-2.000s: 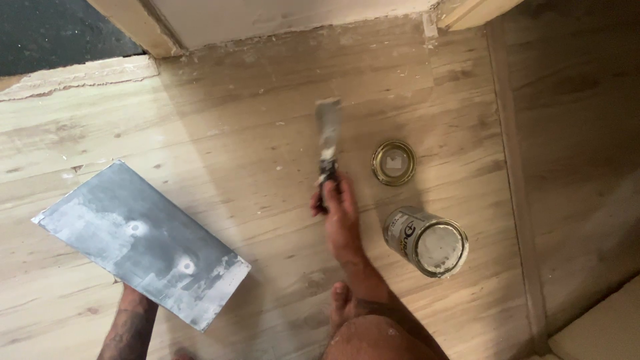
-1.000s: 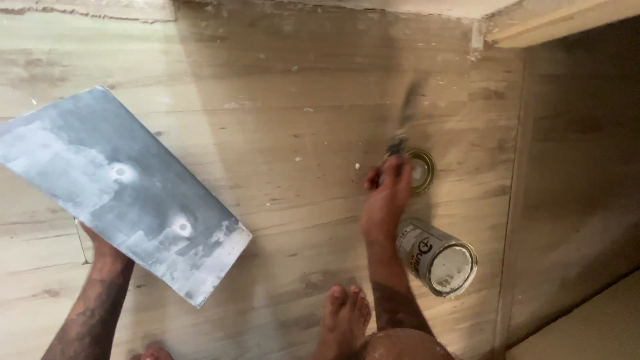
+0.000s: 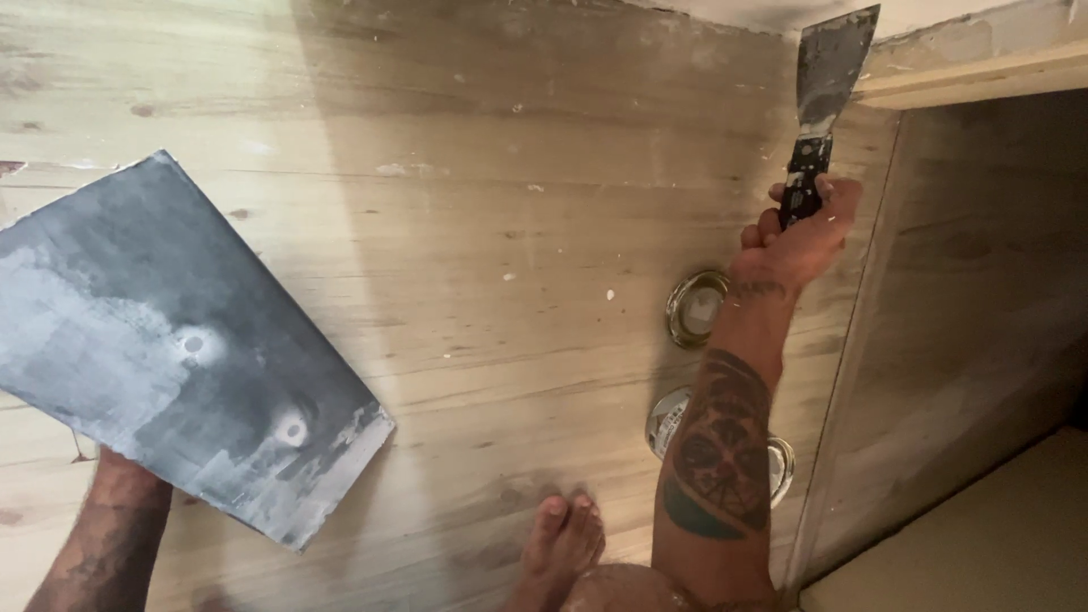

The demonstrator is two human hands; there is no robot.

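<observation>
My right hand (image 3: 799, 225) grips the dark handle of a putty knife (image 3: 833, 72), its wide, smeared metal blade pointing up and away at the upper right. At the left, my left hand (image 3: 132, 467) supports a flat grey rectangular board (image 3: 246, 280) from below; the fingers are hidden beneath it. Whitish filler patches cover part of the board, two of them around round marks. Under my right forearm stand a round metal can lid (image 3: 695, 308) and a can (image 3: 667, 421), both on the floor and both partly covered by the arm.
Wood-look flooring (image 3: 510, 212) with small white specks lies below. A pale wooden door frame (image 3: 977, 76) and a wall edge run along the upper right. A floor strip (image 3: 837, 408) borders a darker floor at the right. My bare foot (image 3: 565, 540) is near the bottom.
My right hand with the putty knife has moved up and to the right, past the lid. My left hand still holds the board at the left. The view has shifted.
</observation>
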